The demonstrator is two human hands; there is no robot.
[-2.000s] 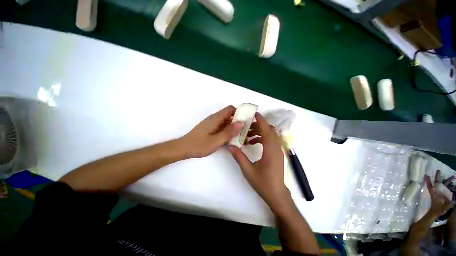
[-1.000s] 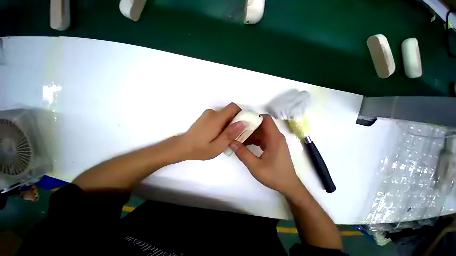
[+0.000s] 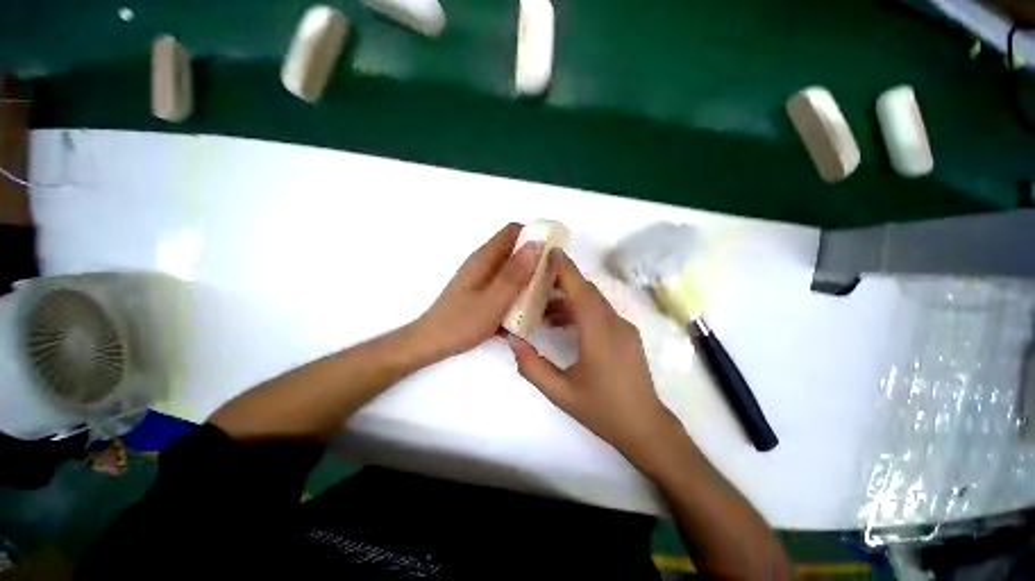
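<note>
A white plastic housing [image 3: 536, 278] with a beige face is held above the white bench, between both hands. My left hand [image 3: 479, 293] grips it from the left, thumb on its face. My right hand [image 3: 596, 346] holds it from the right, with the fingertips at its right side and the thumb near its lower end. Parts of the housing are hidden by the fingers. Right of my hands, a tool with a pale, greyish head, yellow neck and black grip [image 3: 735, 384] lies on the bench.
Several white and beige housings [image 3: 535, 45] lie on the green belt [image 3: 681, 125] beyond the white bench [image 3: 284, 227]. A fan [image 3: 77, 346] stands at the left. A grey metal post [image 3: 931, 252] and a clear bumpy plastic sheet [image 3: 948, 397] are at the right.
The housing is turned more upright between my hands, with its beige face showing. The camera view has shifted, so more of the fan shows and the neighbouring person's hands are out of view.
</note>
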